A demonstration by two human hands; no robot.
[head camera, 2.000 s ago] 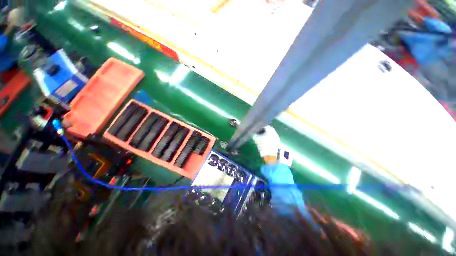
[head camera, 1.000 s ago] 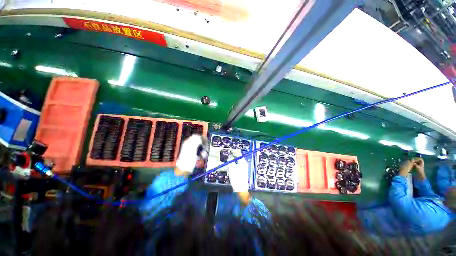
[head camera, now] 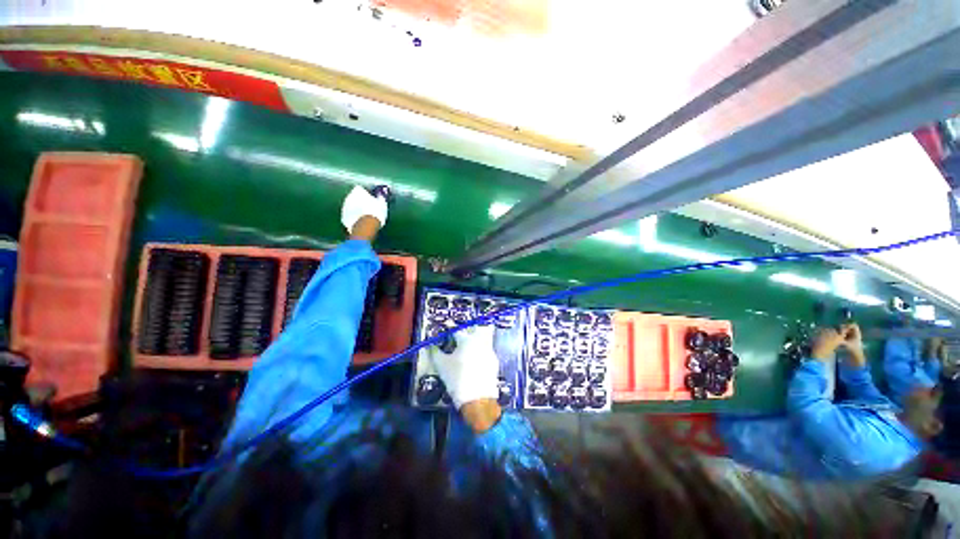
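Note:
My left hand [head camera: 363,211], white-gloved, reaches over the green bench. Its fingertips close on a small black round part [head camera: 382,193]. My right hand [head camera: 466,365], also gloved, is over the shiny blister tray [head camera: 428,363]. Its fingertips are at a dark part [head camera: 447,343]; whether they grip it I cannot tell. Black-and-silver parts show along the tray's back row, with a few near its front. The orange bin [head camera: 274,253] on the left holds packed black rows, partly hidden by my left sleeve.
An empty orange bin [head camera: 74,216] lies far left. A full blister tray [head camera: 570,358] and an orange bin [head camera: 640,358] with loose black parts stand right. A grey post [head camera: 653,147] rises beside the pale shelf [head camera: 505,158]. A blue hose [head camera: 674,271] crosses the view. Another worker's blue sleeves [head camera: 842,411] show right.
Since one second ago, my left hand has moved from the packed bin to the black part farther back on the bench. My right hand stays over the tray. The view has shifted right.

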